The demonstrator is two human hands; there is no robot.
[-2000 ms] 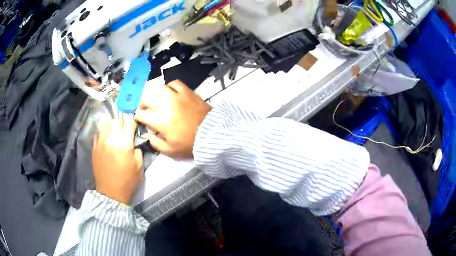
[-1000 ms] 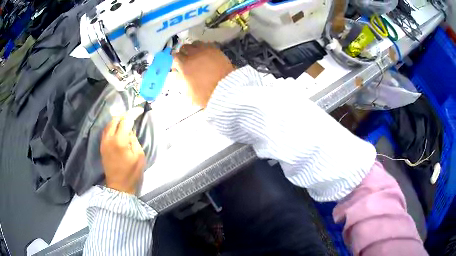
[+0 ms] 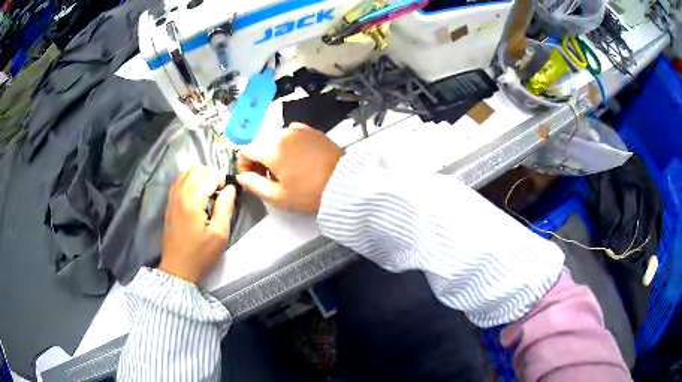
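Note:
The dark grey garment piece spreads left of and under the needle area of the white sewing machine. My left hand pinches the garment's edge just in front of the needle. My right hand is beside it, fingertips at a small black piece on that edge; my fingers partly hide it. The blue guard hangs above my right fingertips. The presser foot and needle are small and blurred by glare.
Loose dark grey strips and black labels lie behind my right hand. A container with a yellow item stands at the right. A ruler runs along the front edge. Blue crates and a cream cord are at the right.
My right hand reached back toward the labels and strips, then came forward to meet my left hand at the garment edge. A small black piece now shows between my fingertips.

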